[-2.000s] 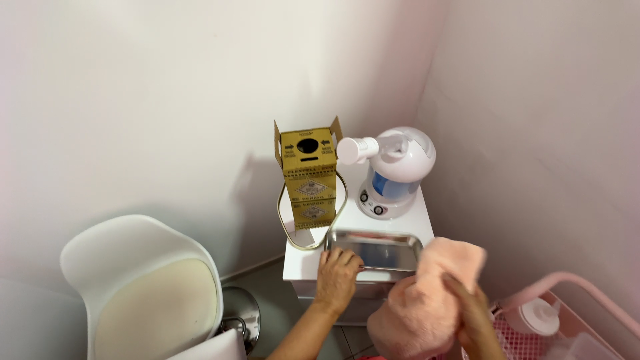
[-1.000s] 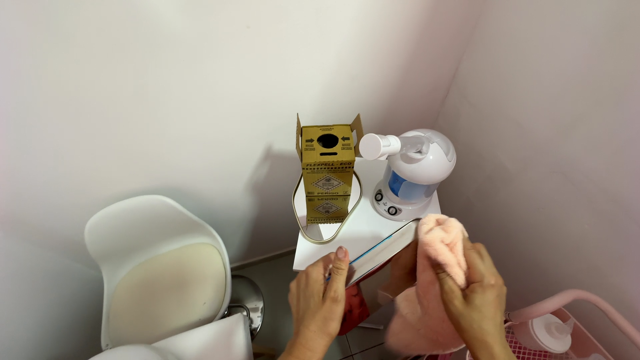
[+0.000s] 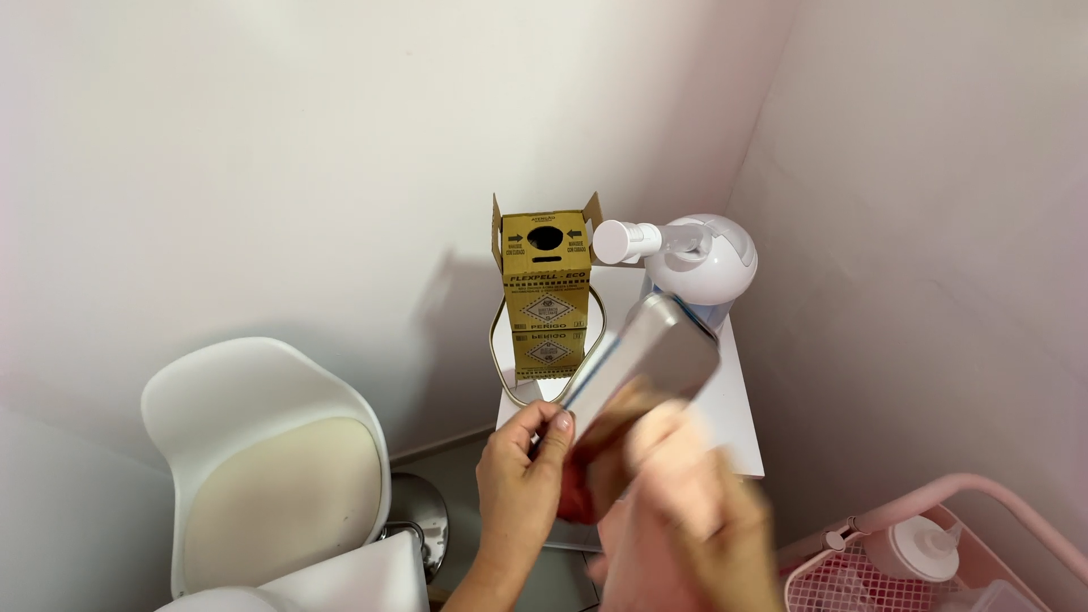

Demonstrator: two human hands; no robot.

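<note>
My left hand (image 3: 525,476) grips the near left edge of a shiny metal tray (image 3: 650,374), which is tilted up over the white table (image 3: 738,408). In my right hand (image 3: 731,527), blurred by motion, is a pink cloth (image 3: 671,476) bunched against or very near the tray's reflective side. Behind the tray stands a white facial steamer (image 3: 701,259) with its nozzle toward the left. Left of it is a yellow cardboard sharps box (image 3: 546,297), its flaps raised, with a mirror (image 3: 551,353) in a thin gold-coloured frame before it, reflecting the box.
A white chair (image 3: 255,365) with a cream seat pad stands at the lower left, beside a white surface (image 3: 357,578). At the lower right is a pink trolley (image 3: 926,489) holding a mesh basket (image 3: 850,586) and a white lidded container (image 3: 914,548). Walls rise behind the table and to its right.
Two seconds ago the tray lay on the table with my left hand at its edge. It has been lifted and tilted, and my right hand has brought the cloth to it.
</note>
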